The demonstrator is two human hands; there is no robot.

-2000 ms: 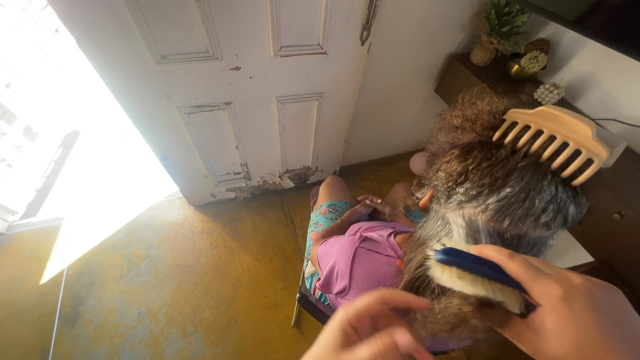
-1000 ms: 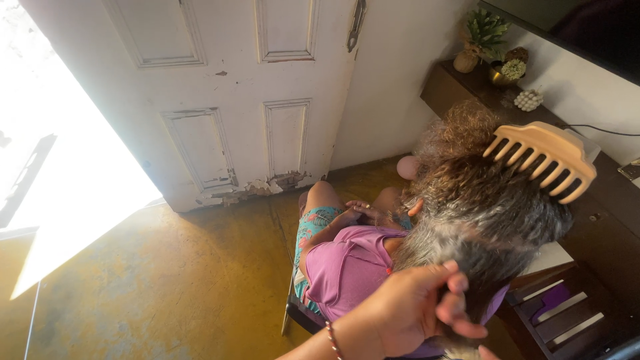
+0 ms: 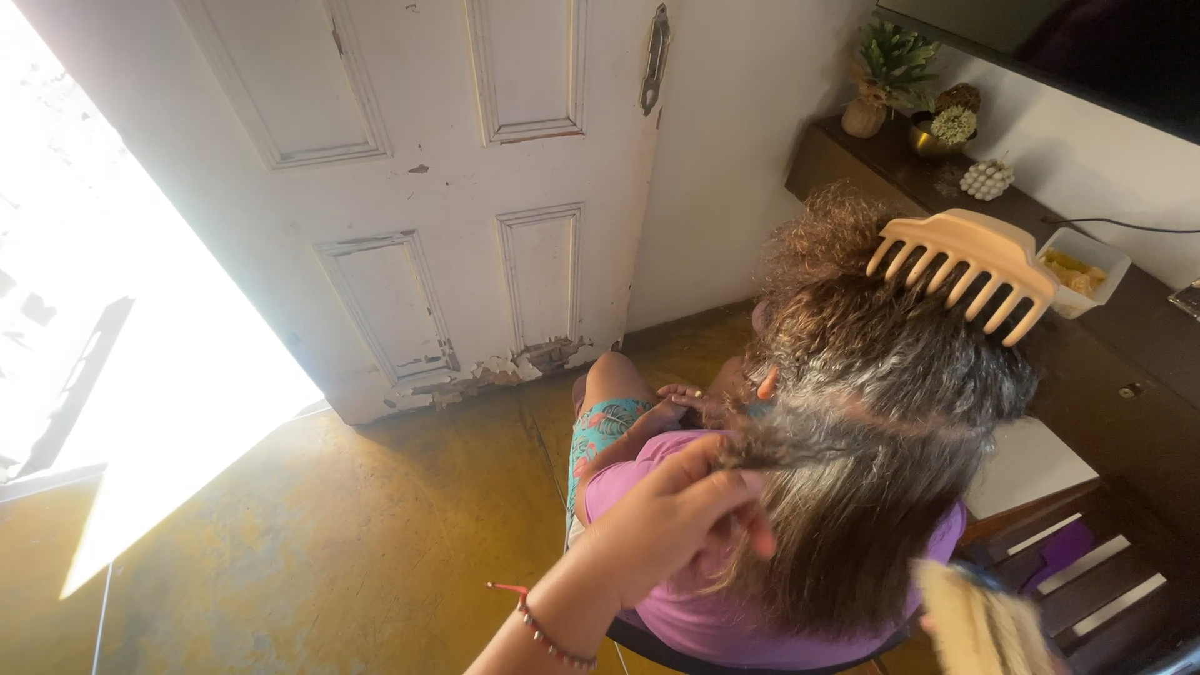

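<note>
A seated person in a pink top [image 3: 816,642] has long brown and grey hair [image 3: 834,525], its upper part gathered in a peach claw clip [image 3: 970,258]. My left hand [image 3: 698,506], with a beaded bracelet at the wrist, pinches a lock of that hair out to the side, left of the head. At the lower right edge, a pale-bristled brush [image 3: 980,619] with a blue back is blurred and held low beside the hair. Only a bit of my right hand [image 3: 930,626] shows behind the brush.
A worn white panelled door [image 3: 431,206] stands at the left. On the dark shelf [image 3: 1125,328] are a potted plant [image 3: 886,80], a brass bowl [image 3: 933,141] and a plastic tub [image 3: 1083,272]. A slatted wooden surface [image 3: 1106,581] holds a purple item [image 3: 1064,553].
The brush, on the hair two seconds ago, is now off it at the lower right. My left hand has moved to the left side of the hair and draws a lock outward.
</note>
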